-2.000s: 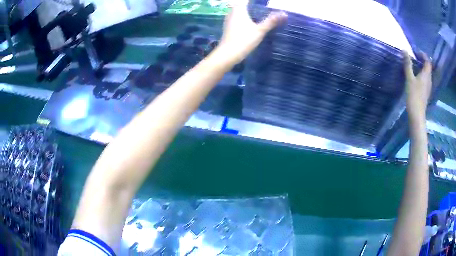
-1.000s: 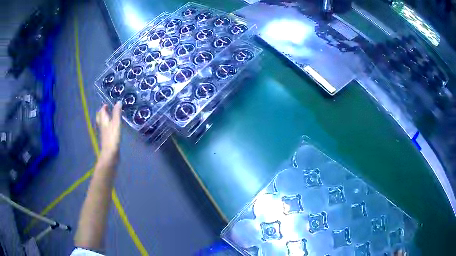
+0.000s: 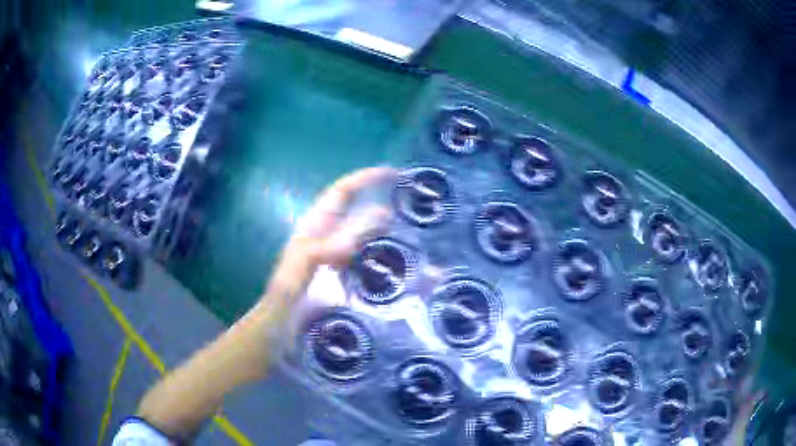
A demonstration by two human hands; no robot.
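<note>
A clear plastic tray point(image 3: 541, 296) with rows of round dark reflector cups fills the centre and right, tilted in front of me. My left hand point(image 3: 327, 239) holds its left edge, the fingers slightly blurred. My right hand point(image 3: 744, 422) shows only as a small blurred part at the tray's lower right edge. The tray hides most of what lies beneath it, and the picture's bottom edge cuts it off.
A stack of filled trays point(image 3: 131, 131) stands at the left of the green bench mat point(image 3: 288, 122). A grey shiny panel point(image 3: 349, 22) lies at the back. A pale strip with a blue mark point(image 3: 637, 87) runs along the back right. Yellow floor lines point(image 3: 122, 318) show at lower left.
My left hand has moved from beside the left stack to the filled tray now in front of me. The view has turned, and the stack shows farther left.
</note>
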